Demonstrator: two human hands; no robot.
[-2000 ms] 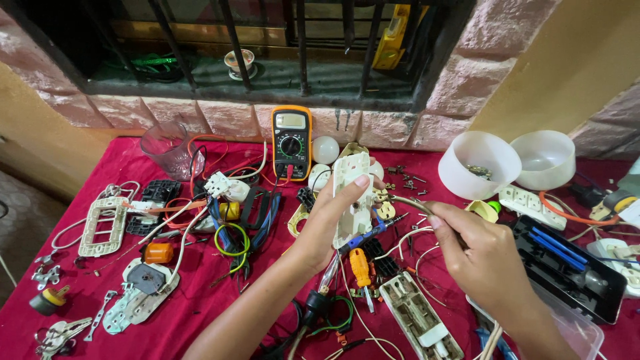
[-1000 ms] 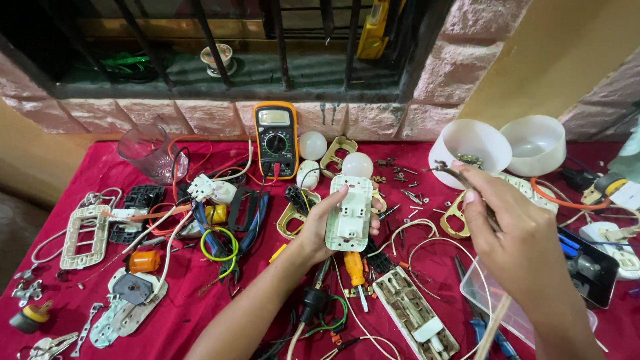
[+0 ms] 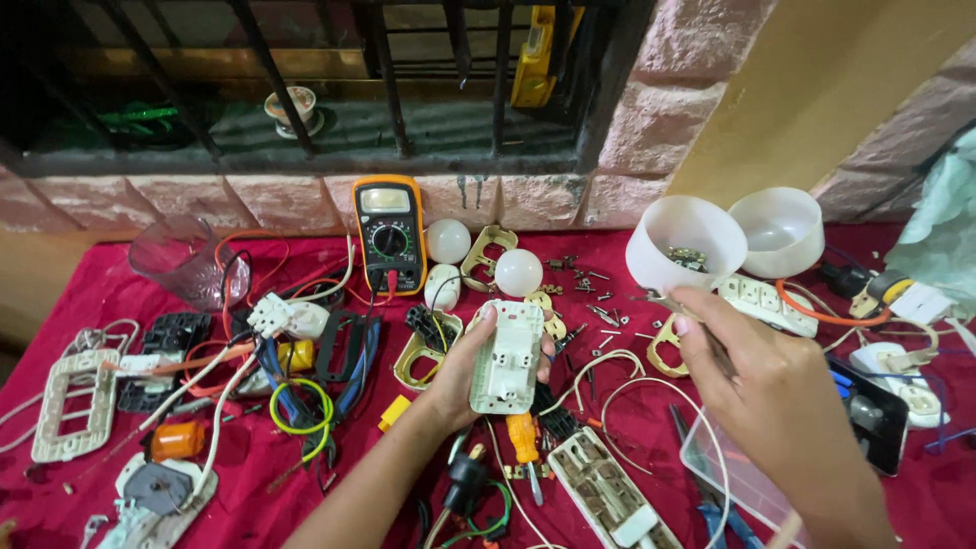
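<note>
My left hand (image 3: 461,374) grips a white plastic outlet housing (image 3: 507,358), thumb on its left edge and fingertips showing at its right. My right hand (image 3: 747,374) pinches a slim metal tool (image 3: 698,316), its tip just in front of a white plastic bowl (image 3: 686,236) that has small metal parts in it; the tool's exact kind cannot be told. Below the housing lies an orange-handled screwdriver (image 3: 523,438). A long opened power strip housing (image 3: 610,488) rests to its right. Screws and small metal pieces (image 3: 602,313) are scattered between housing and bowl.
An orange multimeter (image 3: 389,236) leans on the wall beneath the barred window. Round white bulbs (image 3: 518,272) stand nearby. Wires, a clear glass (image 3: 189,263) and plastic parts cover the left. At right are a second bowl (image 3: 778,232), a white outlet strip (image 3: 766,305) and a clear plastic tray (image 3: 740,473).
My right hand with the tool has moved from beside the housing to the front of the bowl. The housing, tilted two seconds ago, is now more upright in my left hand.
</note>
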